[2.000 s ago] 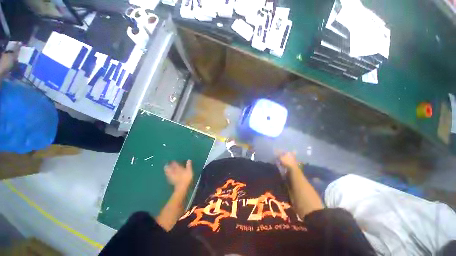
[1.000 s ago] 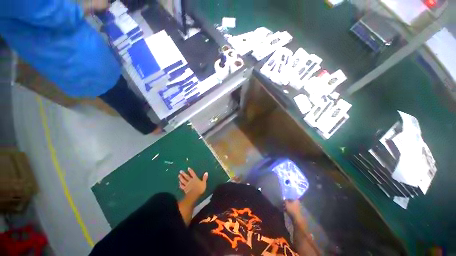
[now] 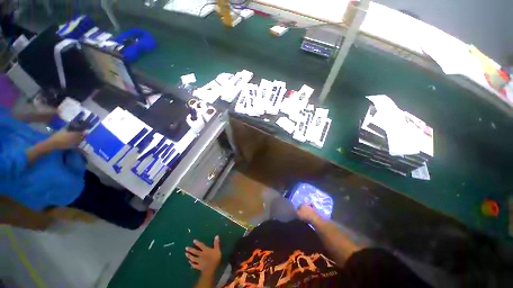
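Note:
My left hand (image 3: pixel 203 256) is over the right part of the small green-topped table (image 3: pixel 179 236), fingers spread and empty. I cannot tell whether it touches the top. My right hand (image 3: pixel 306 212) is in front of my body, overlapping the near edge of the pale blue-white stool (image 3: pixel 313 198). It is small and blurred; its fingers and any hold are unclear. Thin pale scraps lie on the small table.
A person in blue (image 3: pixel 42 169) stands at the left by blue-and-white boxes (image 3: pixel 108 140). Ahead runs a long green bench (image 3: pixel 225 59) with white printed pieces (image 3: pixel 270 95), a dark-edged stack (image 3: pixel 388 152) under white paper, and a red-yellow roll (image 3: pixel 489 208). A monitor (image 3: pixel 109 67) stands at the back left.
The view has lifted and turned, showing more of the far bench. My left hand stays spread over the small table. My right hand has moved from beside the stool to overlapping its near edge.

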